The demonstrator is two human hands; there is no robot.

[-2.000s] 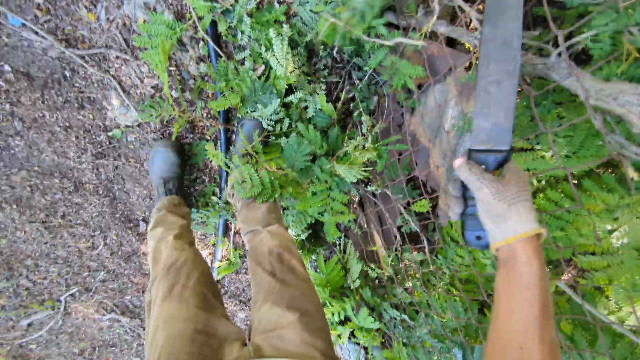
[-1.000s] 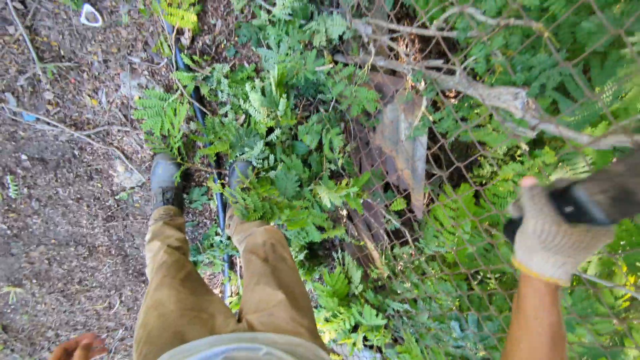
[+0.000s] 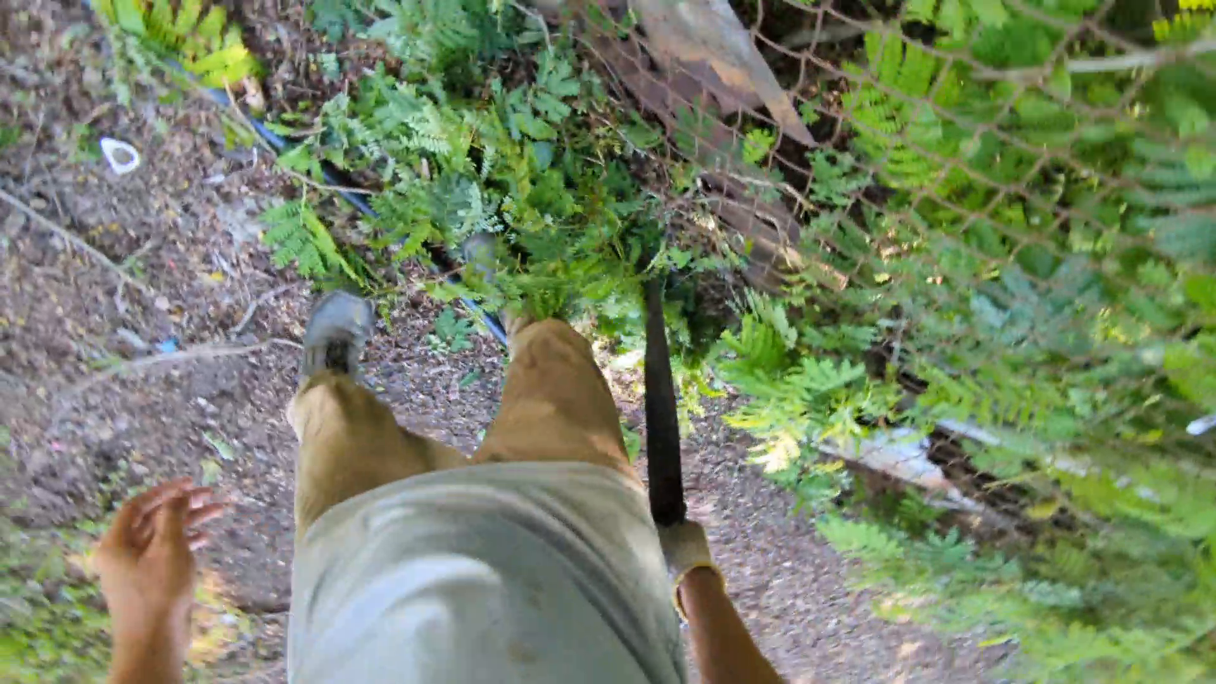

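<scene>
My right hand [image 3: 686,549], in a pale knit glove with a yellow cuff edge, is closed around the handle of a machete [image 3: 663,408] low beside my right thigh. The handle itself is mostly hidden by the glove. The dark blade points ahead, its far end among green leafy plants [image 3: 570,223] at the foot of a chain-link fence. Bare and held out at the lower left, my left hand [image 3: 157,537] has its fingers apart and holds nothing.
A rusty chain-link fence [image 3: 959,142] runs along the right, with foliage through it and a rusty metal sheet [image 3: 727,57] against it. A dark hose or pipe [image 3: 261,128] crosses the ground near my boots [image 3: 337,332]. Thin branches [image 3: 190,353] lie on the littered soil at left.
My right hand has come down from beside the fence to my right thigh, still holding the machete. My left hand, only partly in view a second ago, now shows more fully. The view has shifted.
</scene>
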